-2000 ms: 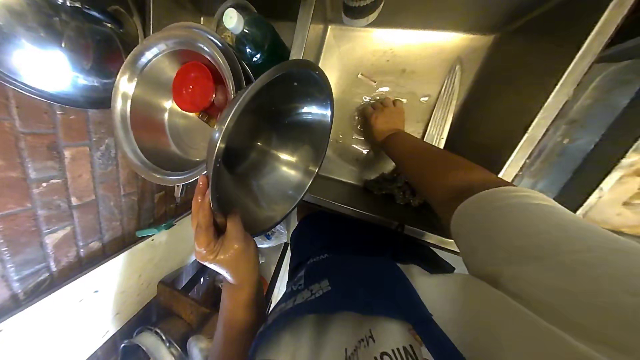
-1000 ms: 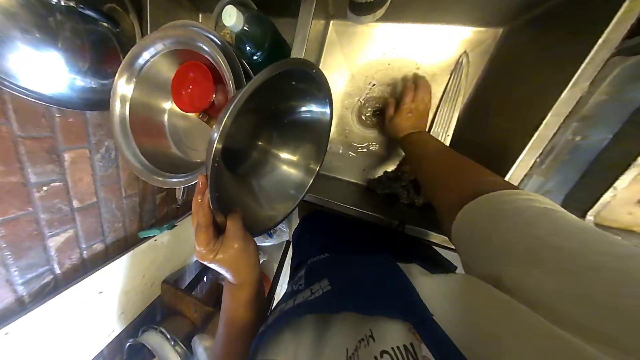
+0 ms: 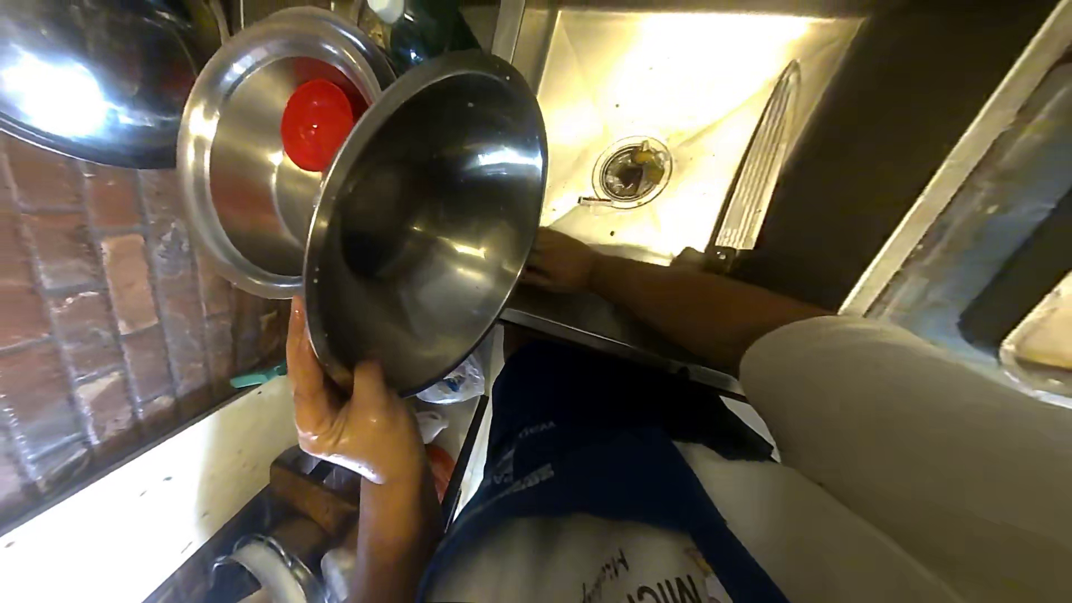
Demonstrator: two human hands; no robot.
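My left hand (image 3: 360, 419) grips the lower rim of a large stainless steel mixing bowl (image 3: 435, 218), tilted so its inside shows. My right hand (image 3: 557, 260) is low at the near left of the steel sink (image 3: 712, 75), close behind the bowl's right rim; its fingertips are partly hidden, and whether it holds anything does not show. Scraps lie in the sink drain (image 3: 632, 172). A long ridged metal piece (image 3: 758, 167) leans along the sink's right side. Behind the held bowl is another steel bowl (image 3: 226, 167) with a red cup (image 3: 316, 126) in it.
A shiny metal bowl (image 3: 92, 75) is at the upper left by a brick wall (image 3: 109, 276). A green bottle (image 3: 427, 33) stands behind the bowls. The white counter edge (image 3: 126, 502) runs along the lower left, with a wooden block (image 3: 310, 498) nearby. The sink's raised metal rim (image 3: 946, 159) is at right.
My right hand has moved from the sink floor, past the drain, to the near left beside the bowl. The left hand keeps its grip. Scraps now show in the drain.
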